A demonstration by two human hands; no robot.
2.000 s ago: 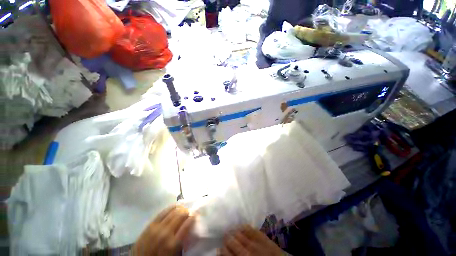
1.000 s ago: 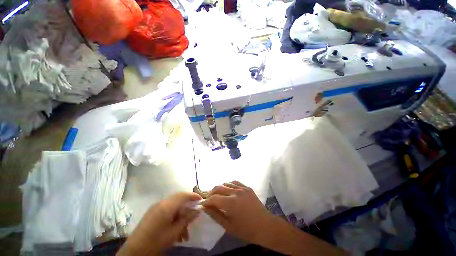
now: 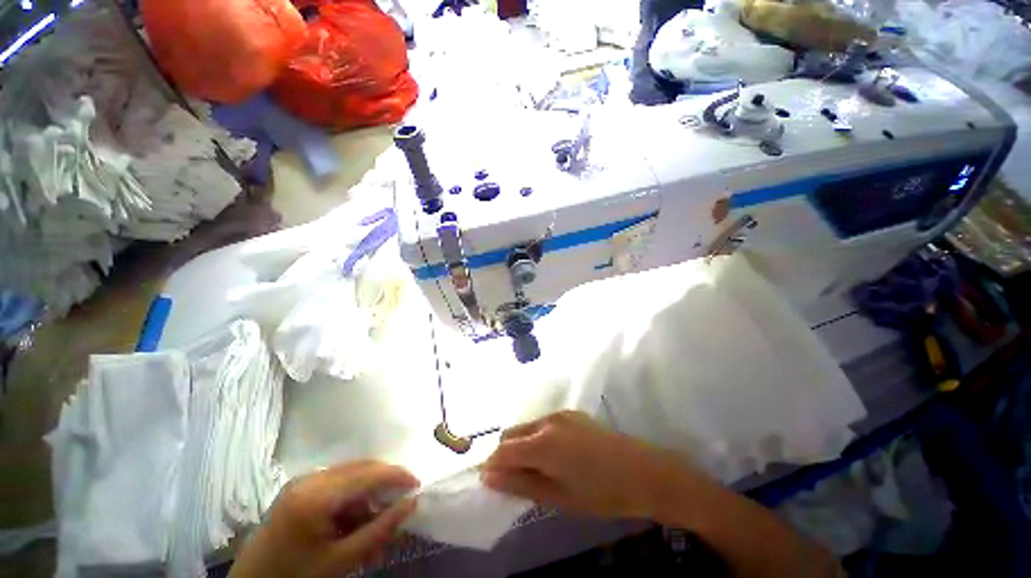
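A small white fabric piece [image 3: 469,514] is held between my two hands near the front edge of the white table. My left hand [image 3: 339,514] pinches its left end with thumb and fingers. My right hand [image 3: 565,463] grips its right upper edge. The white sewing machine [image 3: 633,186] with a blue stripe stands behind. Its presser foot area [image 3: 486,327] is in bright glare, with a dark knob [image 3: 523,341] beside it. A small curved brass-coloured part [image 3: 452,438] lies on the table just above the fabric. Larger white sewn work [image 3: 724,373] lies right of the needle.
Folded white stacks [image 3: 124,457] lie at the left table edge. A loose white bundle [image 3: 322,327] with a purple strip is left of the machine head. Red-orange bags [image 3: 351,68] are at upper left. A yellow-black handled tool [image 3: 936,359] lies at far right.
The hands have moved apart, the left one leftward and down, and the small piece is spread between them. The brass-coloured part shows more fully. Earlier, both hands were on fabric beside the larger work.
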